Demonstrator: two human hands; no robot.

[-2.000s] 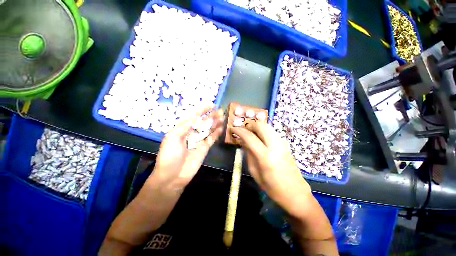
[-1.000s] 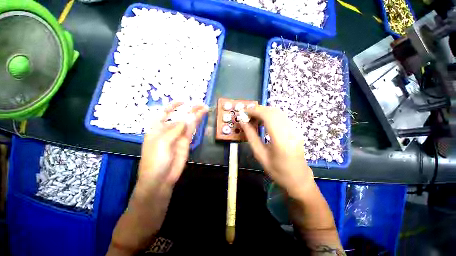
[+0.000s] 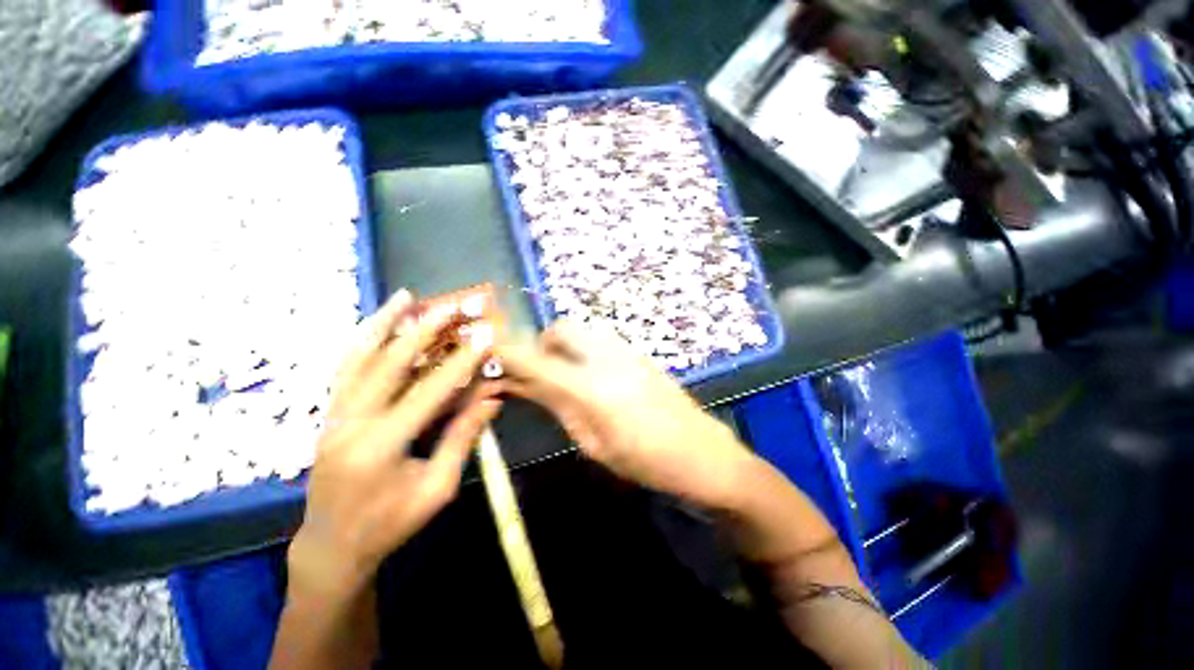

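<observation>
The orange-brown loading block (image 3: 458, 309) lies at the bench's front edge, partly hidden by my hands. Round white pieces show on its top right. Its pale wooden handle (image 3: 513, 530) points towards me. My left hand (image 3: 373, 452) is over the block's left side with fingers spread; its palm is hidden. My right hand (image 3: 635, 412) reaches the block's right edge. A small white piece (image 3: 492, 369) with a dark centre is between both hands' fingertips; whose grip it is in is unclear. The hands are blurred.
The left tray (image 3: 367, 249) of white pieces and right tray (image 3: 773, 327) of speckled pieces flank the block. A blue bin (image 3: 393, 72) stands behind. The metal press (image 3: 838, 170) is at upper right. Blue bins are below the edge; the right one (image 3: 976, 432) holds clear plastic and dark-handled tools.
The view has turned, shifting the trays and block left in the picture; the fan has left view. My left hand has moved from beside the block to over it. The right hand stays at the block.
</observation>
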